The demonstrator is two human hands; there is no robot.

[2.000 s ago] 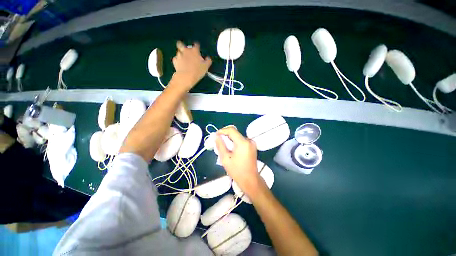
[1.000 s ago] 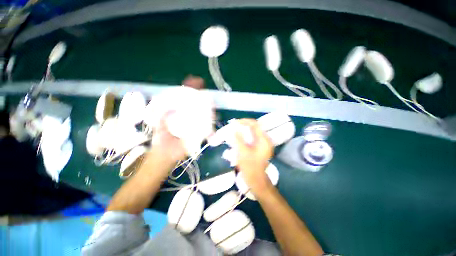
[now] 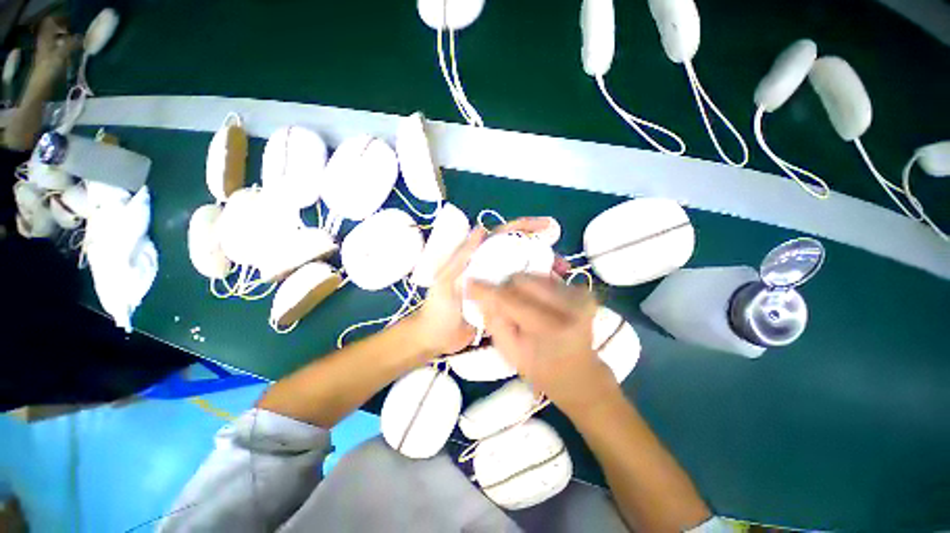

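Observation:
My left hand (image 3: 450,307) holds a white rounded housing (image 3: 508,255) in front of me, fingers around its far side. My right hand (image 3: 542,328) is blurred and lies over the near part of the same housing. Whether the wiping cloth is in its fingers cannot be told. White housings with cords lie around both hands. One with a dark line (image 3: 638,242) is to the right, another (image 3: 421,411) is near my lap. Several more, some showing a yellow-tan face (image 3: 307,297), are clustered at the left.
A squarish bottle (image 3: 708,307) with its silver lid open stands at right. A pale rail (image 3: 583,167) separates the bench from the belt, where more corded housings (image 3: 842,96) lie. At far left are a neighbour's bottle (image 3: 106,163), white cloth (image 3: 120,255) and a person's hand (image 3: 52,47).
My left hand has come back from the belt, and a housing is now held between both hands before me. The view has shifted. A neighbour's hand has appeared at upper left.

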